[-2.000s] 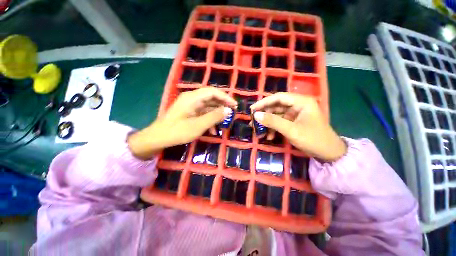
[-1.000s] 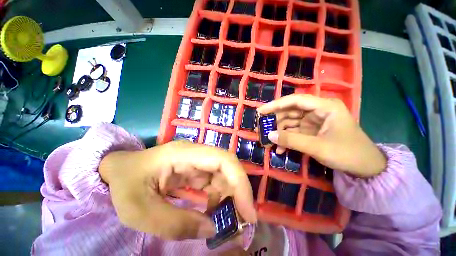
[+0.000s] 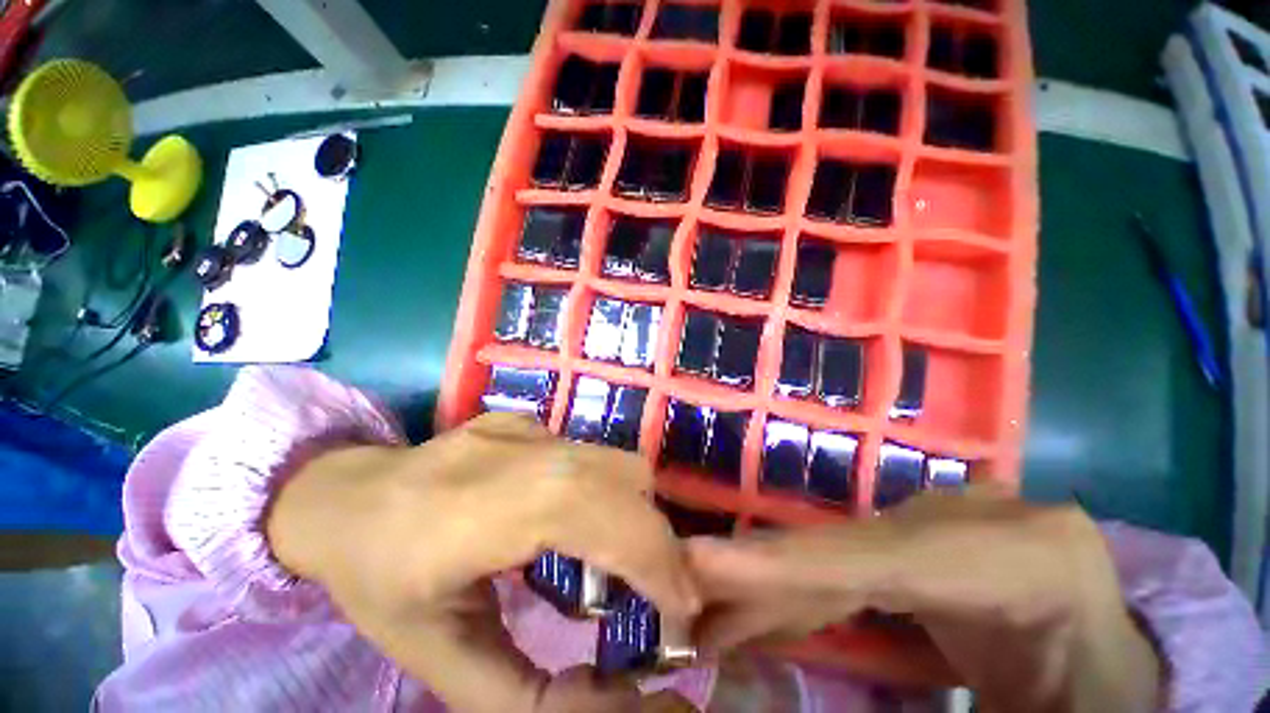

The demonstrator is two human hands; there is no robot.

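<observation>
Two small watch units with lit screens showing rows of text are held together below the tray's near part; one unit (image 3: 561,580) is at the left and the other (image 3: 630,630) beside it. My left hand (image 3: 488,536) curls around them and grips them. My right hand (image 3: 905,585) is blurred and reaches in from the right, its fingertips at my left fingers; what its fingers hold is hidden. The orange-red compartment tray (image 3: 1024,279) lies under and beyond my hands, with black glossy units in most cells and a few cells empty at the right.
A yellow mini fan (image 3: 73,123) stands at the upper left, near thin black cables. A white sheet (image 3: 309,314) holds several round parts. A blue pen (image 3: 1195,327) lies right of the tray. A white compartment tray (image 3: 1209,153) is at the right edge. A pale rail crosses the back.
The right hand has moved down and left, meeting the left hand. The unit it held over the tray is no longer there. Two units now show together at the left hand. The view has shifted slightly.
</observation>
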